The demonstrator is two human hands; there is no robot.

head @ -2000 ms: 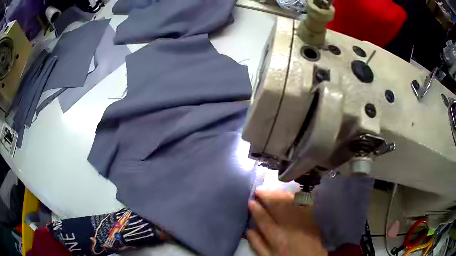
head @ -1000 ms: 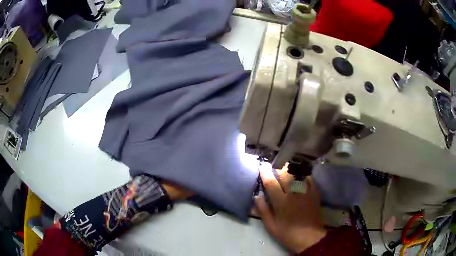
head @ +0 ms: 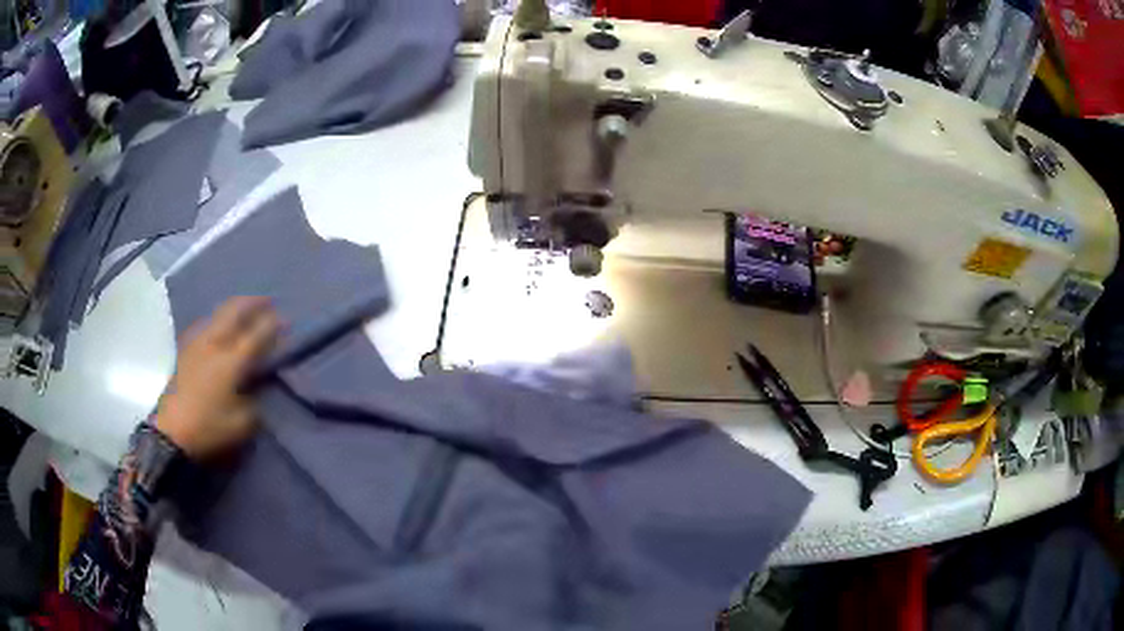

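Observation:
A large grey-blue garment panel lies creased along the table's front edge, in front of the sewing machine and off its needle area. My left hand is on the panel's left part and grips its cloth; the hand is slightly blurred. My right hand is not visible. The cream-white sewing machine stands behind the panel, its lit needle area and metal bed uncovered.
Black thread snips lie right of the bed, beside red and orange scissors. A phone lies under the machine arm. Cut grey pieces lie far left, and a bundled grey panel lies at the back. Another machine stands far left.
The panel has come out from under the needle toward the front left. My left hand has moved up onto it at left; my right hand has gone out of sight. The view has shifted right.

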